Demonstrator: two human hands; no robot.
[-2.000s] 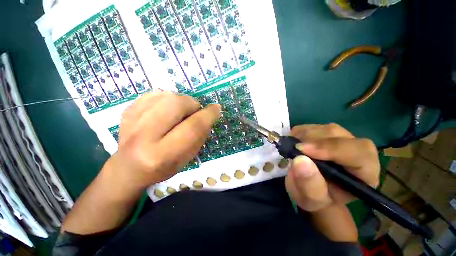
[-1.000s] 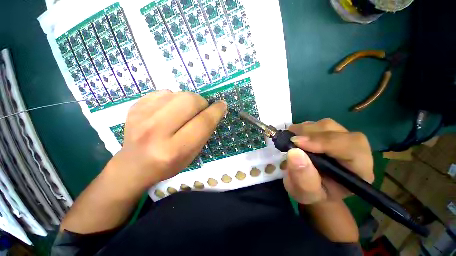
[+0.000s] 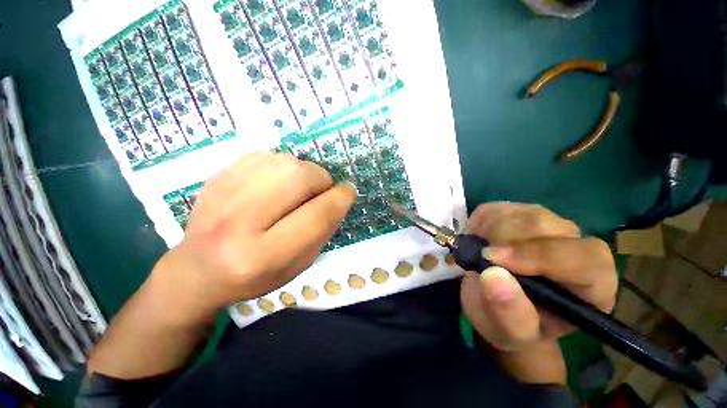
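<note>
My right hand [image 3: 538,275] holds the black soldering iron [image 3: 582,311], its metal tip over the right part of the lower right PCB panel [image 3: 375,171]. My left hand [image 3: 259,219] is closed, thumb and finger pinched over the same panel; it covers the panel's left part. The thin solder wire [image 3: 76,167] runs in from the left edge towards this hand; its end at the fingertips cannot be made out. The green panels lie on the white foam tray [image 3: 434,103], which has tan round holes along its near edge.
Orange-handled pliers [image 3: 594,119] lie open at the right. A round container [image 3: 560,6] is cut off by the top edge. Stacked trays [image 3: 44,239] stand at the left. A black box [image 3: 685,80] is at the upper right, and cardboard boxes [image 3: 677,271] are at the lower right.
The iron and my right hand have moved slightly right and down. The tray, panels, pliers and round container appear a little higher in view. My left hand keeps its pinch.
</note>
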